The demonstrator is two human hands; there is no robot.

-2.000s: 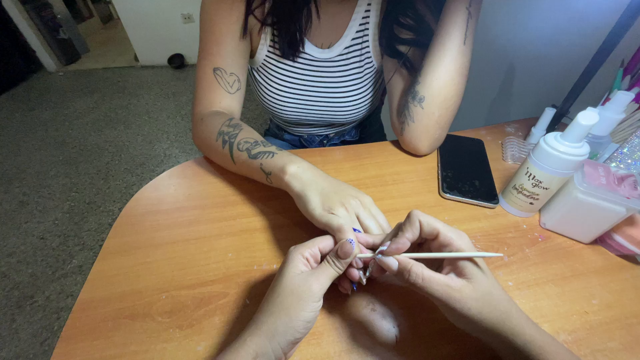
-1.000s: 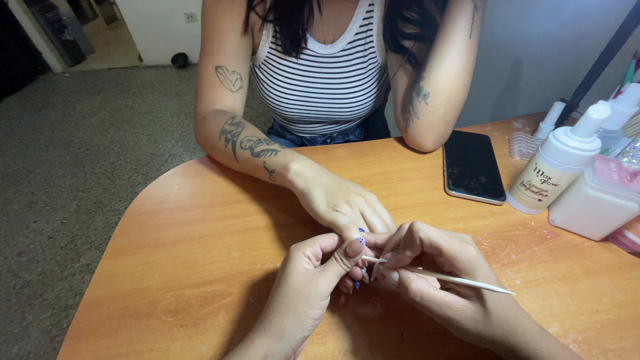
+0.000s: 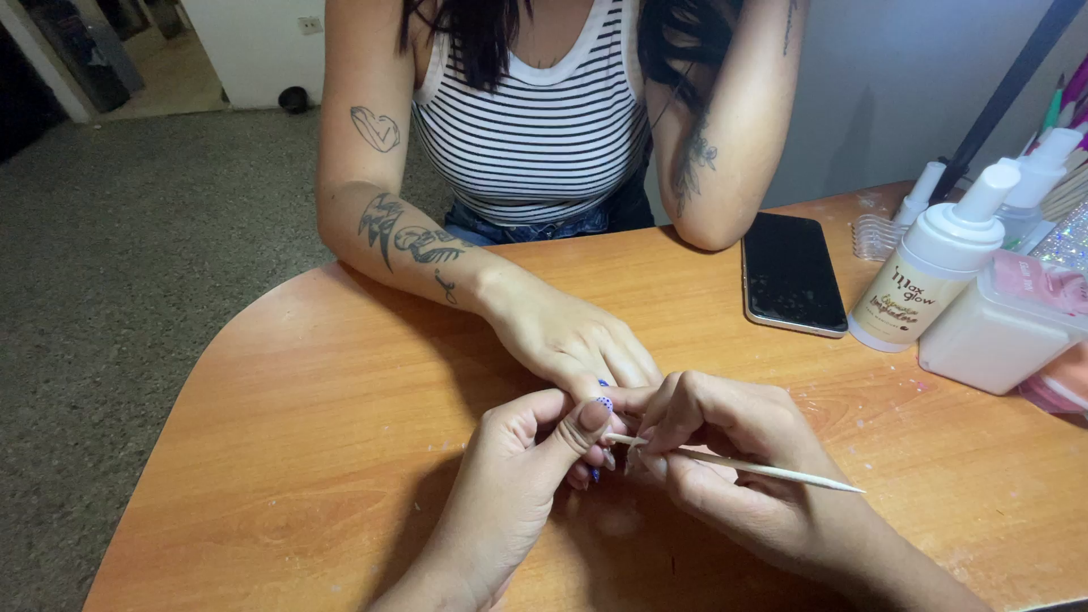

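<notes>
My left hand (image 3: 523,463) grips a finger of the other person's hand (image 3: 578,340), its thumb laid near the fingertip. That person's hand lies palm down toward me, and blue decorated nails show between our fingers. In my right hand (image 3: 722,450) is a thin pointed wooden stick (image 3: 765,470), pinched between thumb and fingers. The stick's left tip is at the held finger, beside my left thumb; its other end points right. The exact contact at the nail is too small to tell.
On the wooden table (image 3: 340,425), a smartphone (image 3: 792,274) lies beyond my right hand. A white pump bottle (image 3: 931,259), a lidded plastic container (image 3: 994,327) and a clear ridged item (image 3: 875,236) stand at the right. The seated person's elbow (image 3: 714,225) rests near the phone.
The outer end of the stick has tilted lower than two seconds ago. Both of my hands remain at the other person's fingers.
</notes>
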